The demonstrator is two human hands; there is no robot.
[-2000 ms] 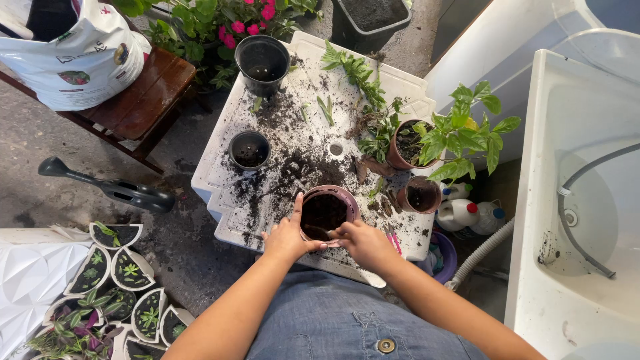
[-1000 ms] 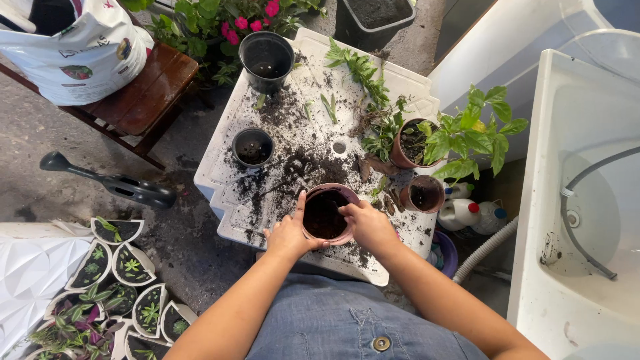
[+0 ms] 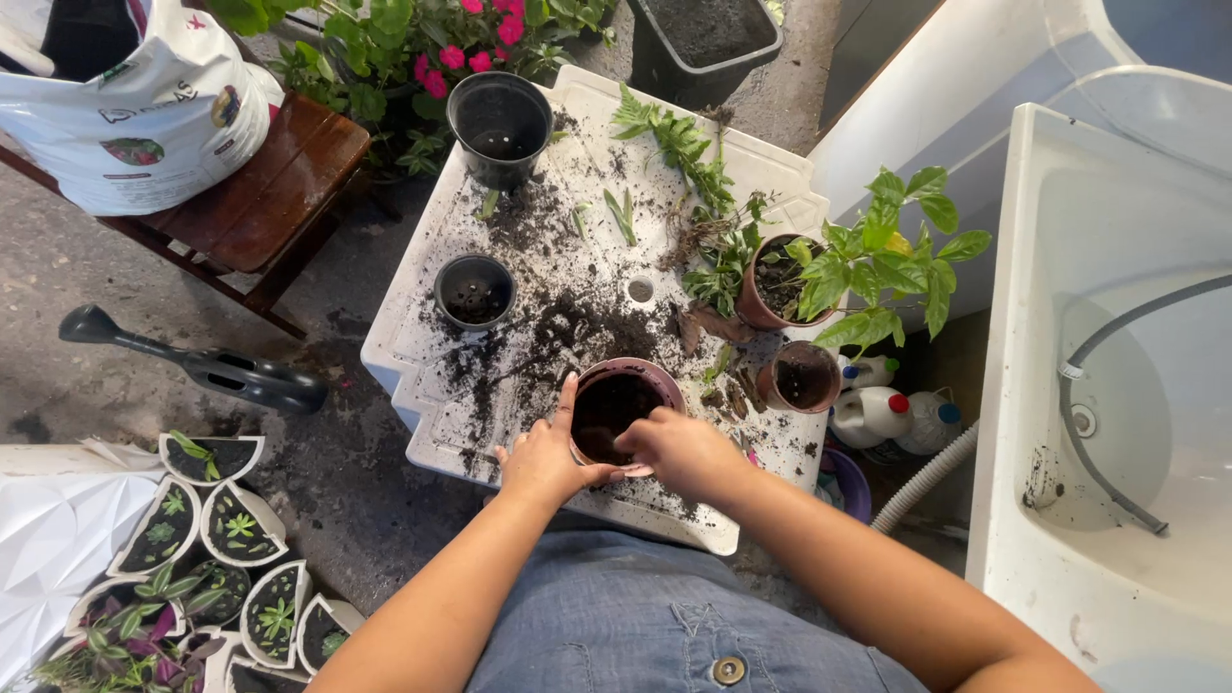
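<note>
A reddish-brown plastic pot [image 3: 656,373] with dark soil inside stands near the front of the white plastic table [image 3: 452,409]. My left hand [image 3: 547,457] grips its left and front rim, thumb and forefinger spread along it. My right hand [image 3: 683,452] is blurred at the right of the opening, its fingers bent down over the soil; whether they pinch anything is hidden. To the right stand a small brown pot [image 3: 801,375] and a brown pot holding a leafy plant [image 3: 881,265]. Two black pots, one small [image 3: 474,292] and one larger [image 3: 500,125], stand at the left.
Spilled soil [image 3: 597,327], uprooted ferns [image 3: 679,149] and dry leaves lie on the table. A soil bag [image 3: 164,125] rests on a wooden chair [image 3: 279,183]. A black watering can [image 3: 221,371] and planted white pots [image 3: 241,525] are at the left, a white basin [image 3: 991,481] at the right.
My right hand has moved from the pot's front rim to over the soil at its right side. My left hand stays around the rim.
</note>
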